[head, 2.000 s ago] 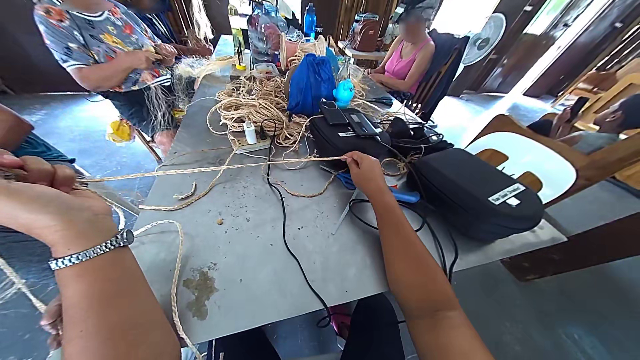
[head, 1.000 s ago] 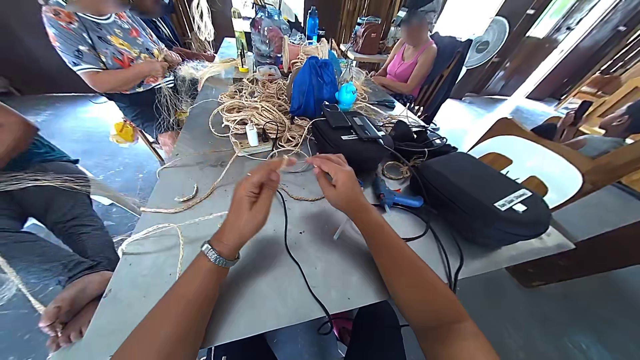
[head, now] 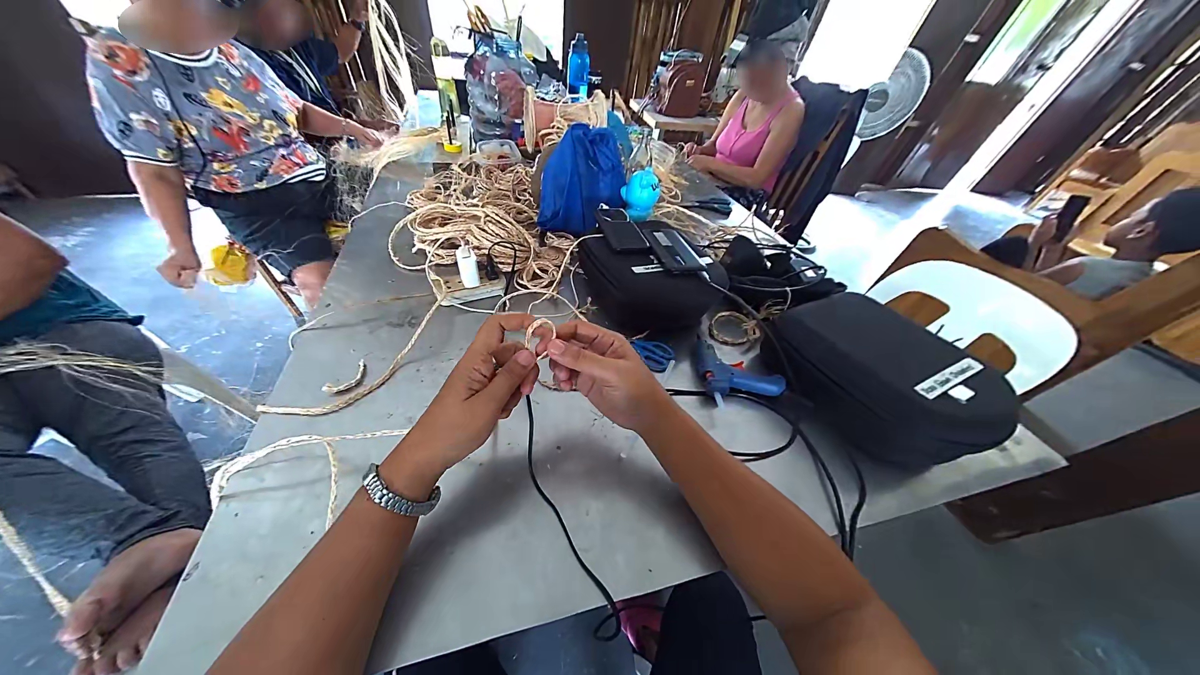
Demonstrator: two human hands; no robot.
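My left hand (head: 487, 380), with a metal watch on its wrist, and my right hand (head: 600, 366) meet above the grey table (head: 609, 506). Between their fingertips a small loop of braided fibre cord (head: 539, 330) is pinched by both. From the left hand the cord runs off to the table's left side, where a slack stretch (head: 272, 453) lies. A thicker rope piece (head: 375, 389) rests nearby. Beyond the hands spreads a heap of coiled rope (head: 487, 202). Right of my right hand are blue-handled scissors (head: 653, 354) and a blue glue gun (head: 741, 378).
Black cases (head: 891, 375) stand along the right, phones (head: 675, 251) on one. A black cable (head: 553, 497) crosses the table's front. A white bottle (head: 467, 267), a blue bag (head: 581, 178) and a light-blue figure (head: 641, 194) stand farther back. Several people sit or stand around the table.
Two seconds ago the hands were far apart with the cord stretched between them. They have come together, and the cord is now bent into a small loop at the fingertips.
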